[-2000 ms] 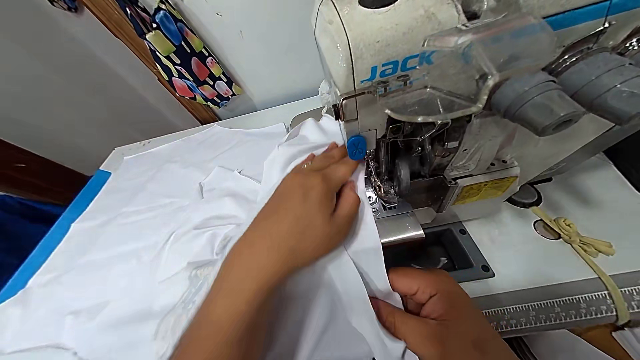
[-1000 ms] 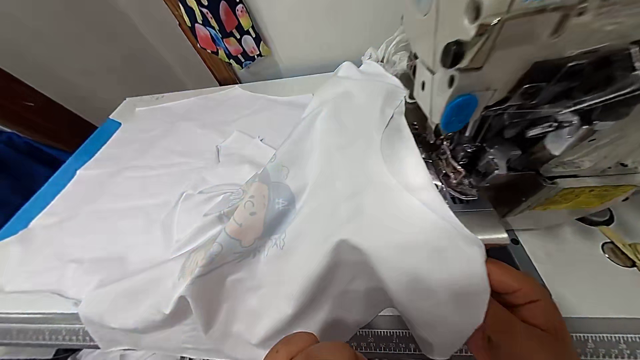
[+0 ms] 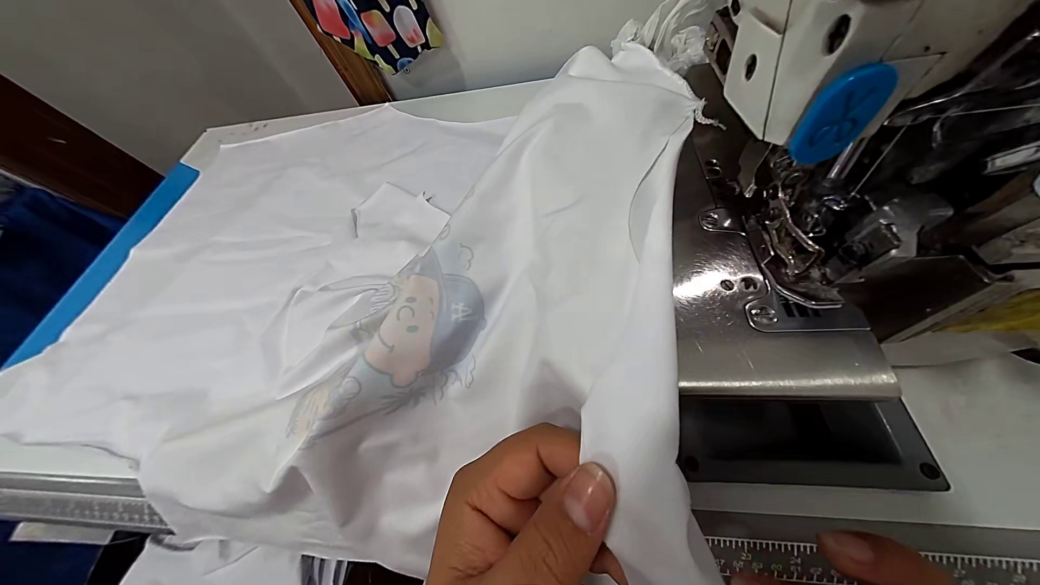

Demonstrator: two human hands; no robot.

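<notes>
White fabric garment pieces [image 3: 528,268] lie across the table left of an overlock sewing machine [image 3: 812,236], a cartoon face in a cap showing faintly through the cloth. My left hand [image 3: 528,520] pinches the folded edge of the upper piece between thumb and fingers, at the bottom centre. At the lower right edge is my right hand [image 3: 869,556], mostly out of frame, with fingertips over the ruler tape; whether it holds anything is hidden. A short thread tail [image 3: 709,115] hangs from the cloth's upper corner, beside the machine's metal bed plate [image 3: 780,357].
A measuring tape [image 3: 756,556] runs along the table's front edge. Right of the cloth is a dark recessed tray [image 3: 812,443]. White scraps [image 3: 666,32] lie behind the machine head. Popsicle-print fabric [image 3: 378,28] hangs at the back, and blue edging [image 3: 114,260] lines the table's left side.
The cloth, beside the needle area two seconds ago, now lies left of it. My left hand has moved from the top of the cloth to its near edge. My right hand has left the cloth's edge.
</notes>
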